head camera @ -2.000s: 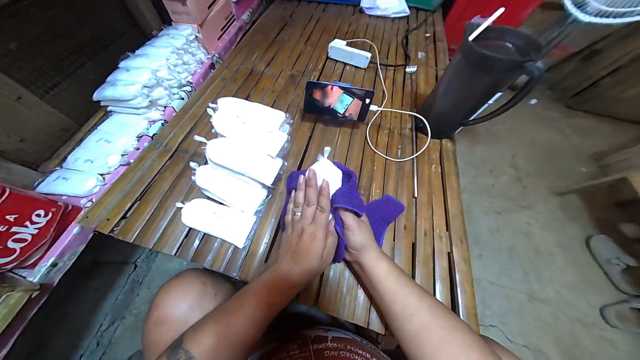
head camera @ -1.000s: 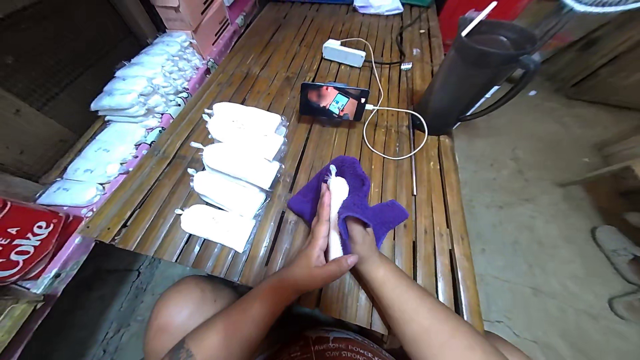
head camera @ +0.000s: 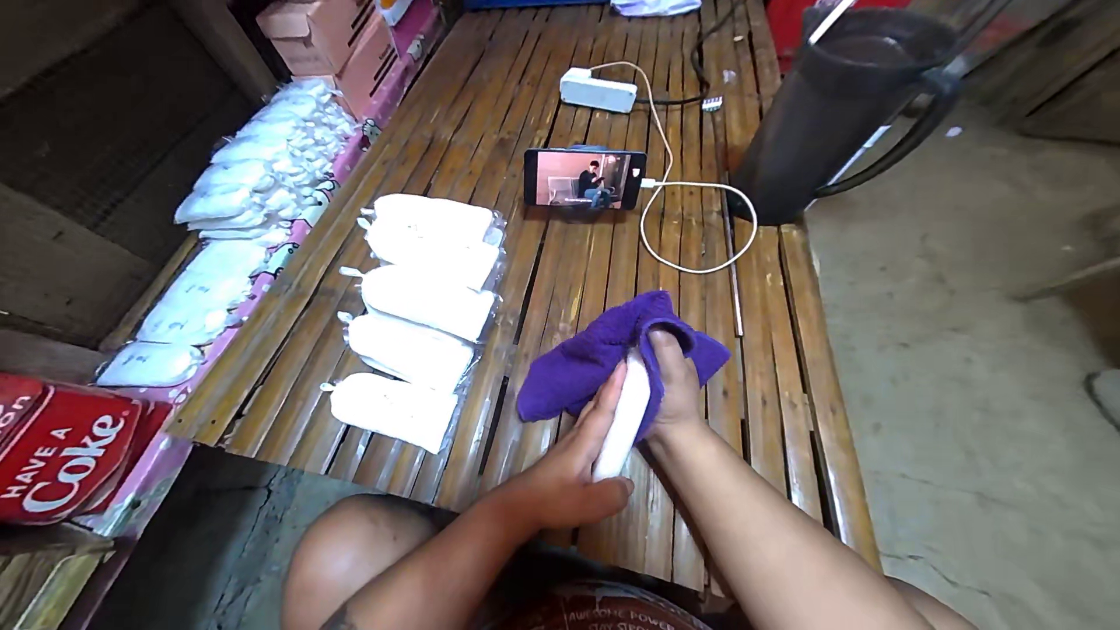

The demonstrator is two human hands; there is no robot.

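Between my hands, a filled white plastic bag [head camera: 623,423] stands on its narrow edge, tilted. My left hand [head camera: 588,464] grips it from the left, thumb at its lower end. Inside a fold of a purple cloth [head camera: 588,360], my right hand [head camera: 678,385] presses the cloth to the bag's right side and top. The bag's upper end is hidden by the cloth. Left of my hands, several similar white bags with knotted ends lie in a column on the slatted bamboo table [head camera: 516,437], the nearest bag [head camera: 394,407] by the front edge.
A phone [head camera: 584,179] showing a video stands upright, its white cable [head camera: 700,269] looping right. Behind it lies a white power adapter [head camera: 598,91]. A dark pitcher [head camera: 827,114] stands at the right edge. More white bags [head camera: 254,175] are piled left, near a red Coke-branded item [head camera: 61,451].
The purple cloth has shifted from lying more spread under the bag to being bunched over its upper end and right side. The bag lay flatter under my left hand two seconds ago.
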